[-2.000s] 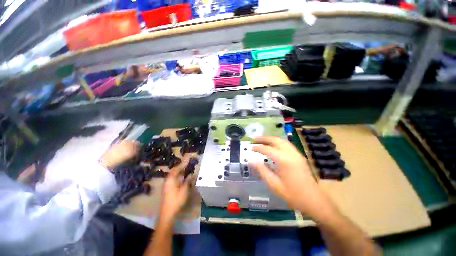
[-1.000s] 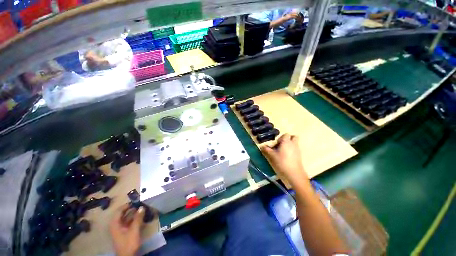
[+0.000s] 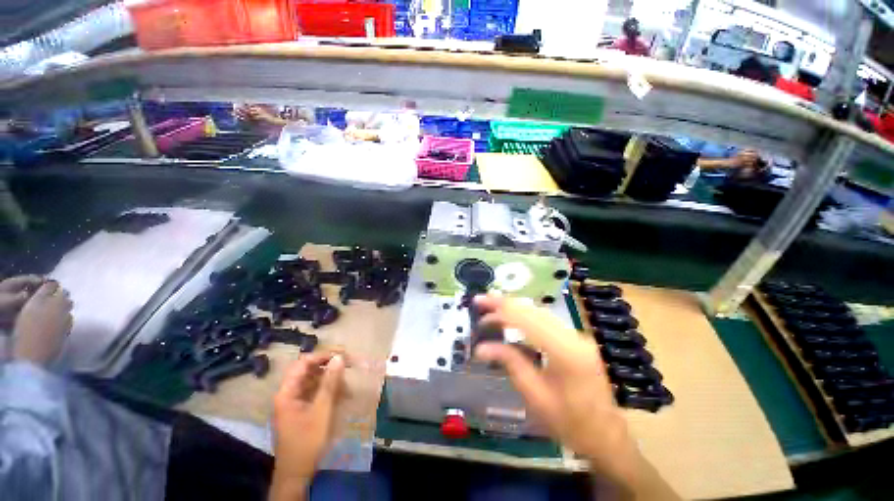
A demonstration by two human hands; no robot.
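The silver metal fixture [image 3: 417, 338] stands in front of me, with a pale green upper plate and a red knob. A black moulded part [image 3: 482, 328] lies in its nest, partly hidden by my right fingers. My right hand [image 3: 554, 367] is over the nest, blurred, its fingertips at the part; a grip cannot be made out. My left hand [image 3: 309, 406] is left of the fixture above the cardboard, fingers slightly apart, with nothing visible in it. Loose black parts [image 3: 230, 342] lie in a pile at left. A row of black parts [image 3: 622, 347] lies on cardboard [image 3: 720, 391] at right.
Another person's hands [image 3: 39, 318] and sleeve are at far left beside white sheets [image 3: 147, 259]. A filled pad of black parts [image 3: 833, 342] lies at far right. A shelf post [image 3: 774, 235] rises behind the right cardboard. Bins [image 3: 444, 159] stand at the back.
My right hand has moved from the row at right to the fixture nest. The part that was in my left hand is gone from it, and a black part now shows in the nest. The view has turned left.
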